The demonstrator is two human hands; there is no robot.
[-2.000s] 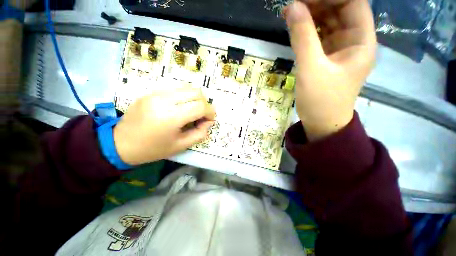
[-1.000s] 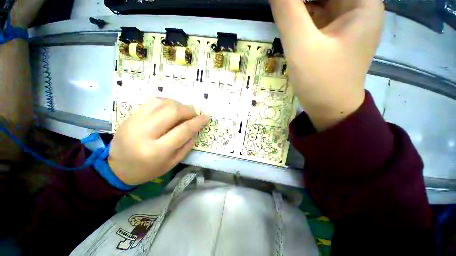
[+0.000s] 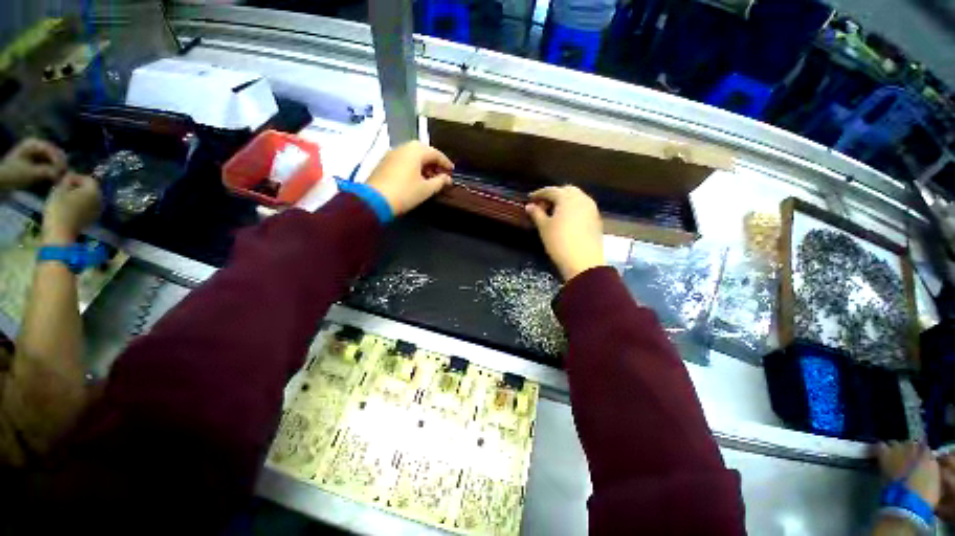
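A long reddish-brown strip (image 3: 488, 202) lies along the far edge of the black component tray (image 3: 440, 254). My left hand (image 3: 412, 176), with a blue wrist strap, pinches its left end. My right hand (image 3: 569, 226) has thumb and fingertips on its right end. Two loose heaps of silvery leaded components lie in the tray, one at left (image 3: 396, 285) and a larger one at right (image 3: 524, 302), partly behind my right sleeve. The pale yellow circuit board panel (image 3: 403, 434) lies nearer me, with black connectors along its far edge.
An open cardboard box (image 3: 586, 162) stands behind the tray. A red bin (image 3: 270, 168) is at left. Clear parts bags (image 3: 670, 288), a brown-edged box of silvery parts (image 3: 787, 274) and a bin of blue parts (image 3: 822, 393) are at right. Other people's hands show at both sides.
The view has swung up and out to show the whole bench. My left hand has moved from over the board, and my right hand from the board's right side, to the brown strip beyond the heaps.
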